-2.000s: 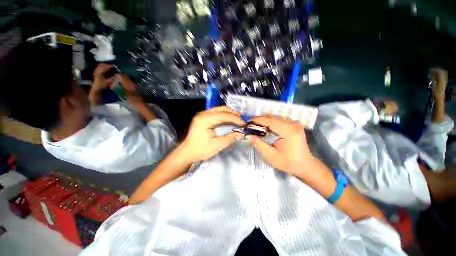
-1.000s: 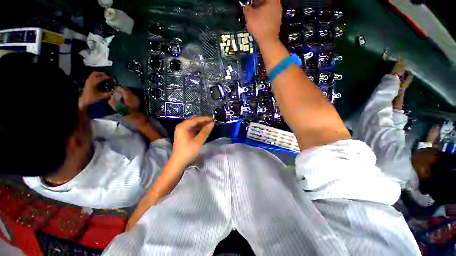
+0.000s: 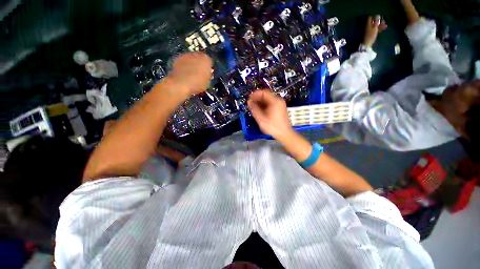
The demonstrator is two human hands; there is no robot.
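My left hand (image 3: 193,72) is over the clear tray (image 3: 192,116), just below the pale small parts (image 3: 205,35). It is blurred and its fingertips are hidden, so I cannot tell what it holds. My right hand (image 3: 268,111) is at the near edge of the black units, its fingers bent; I cannot tell whether a small thing is in them. Rows of black units with white-silver looped tails (image 3: 275,51) lie over the blue bin (image 3: 322,86). The white strip card (image 3: 321,113) with rows of small shapes lies at the bin's near edge, right of my right hand.
A person in a white smock sits at the right, an arm (image 3: 372,32) on the bench. Another person's dark-haired head (image 3: 45,173) is at the lower left. White crumpled items (image 3: 100,100) and a white-yellow box (image 3: 31,123) lie at the left. Red crates (image 3: 425,173) stand behind right.
My left hand has moved up from the bench edge onto the clear tray. My right hand has come back from the far side to the near edge of the units. The view has turned.
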